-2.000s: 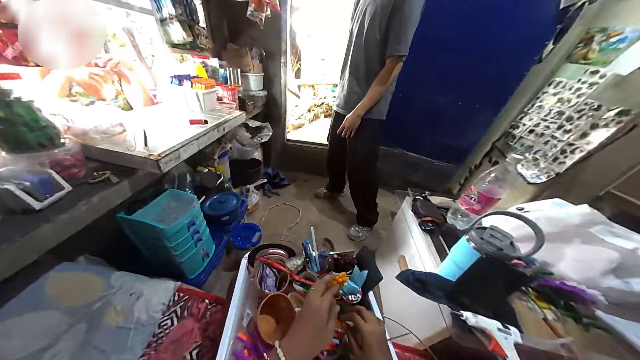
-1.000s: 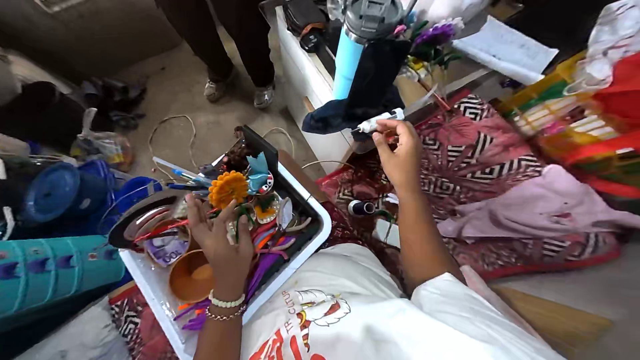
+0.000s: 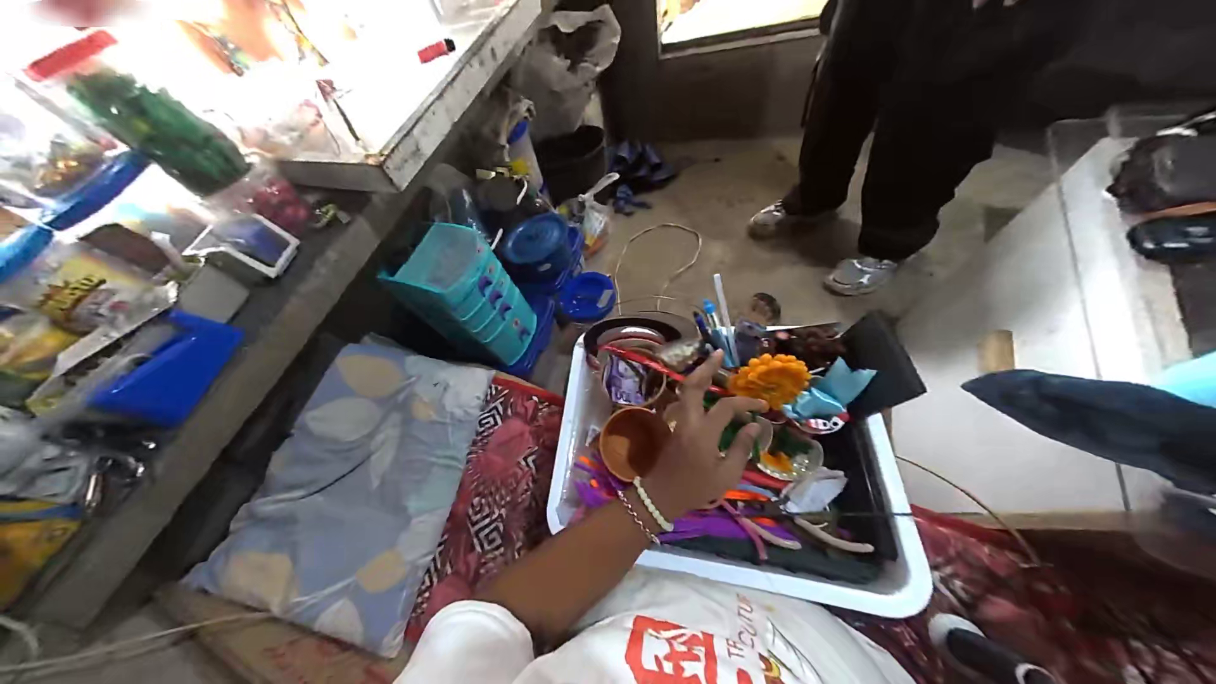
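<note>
My left hand [image 3: 708, 442], with two bracelets at the wrist, reaches over a white plastic tray [image 3: 750, 581] on my lap. Its fingers are apart beside an orange fuzzy flower [image 3: 771, 380]; whether they touch or hold anything is unclear. Near the hand lie a brown round cup [image 3: 634, 444], a light blue ribbon bow [image 3: 836, 385], purple pipe cleaners [image 3: 708, 525] and pliers or scissors with pale handles [image 3: 831, 535]. Pens [image 3: 719, 332] stand at the tray's far side. My right hand is out of the frame.
A person's legs [image 3: 883, 142] stand ahead. Teal plastic drawers [image 3: 475, 299] and a blue lidded tub [image 3: 539, 247] are left of the tray, near a patterned cushion [image 3: 347, 494]. A cluttered shelf [image 3: 313, 275] runs along the left. A white cabinet [image 3: 1026, 332] stands at right.
The view has swung left. My right hand, holding a small white object at the right one second ago, has left the frame. My left hand stays over the tray, near the orange flower.
</note>
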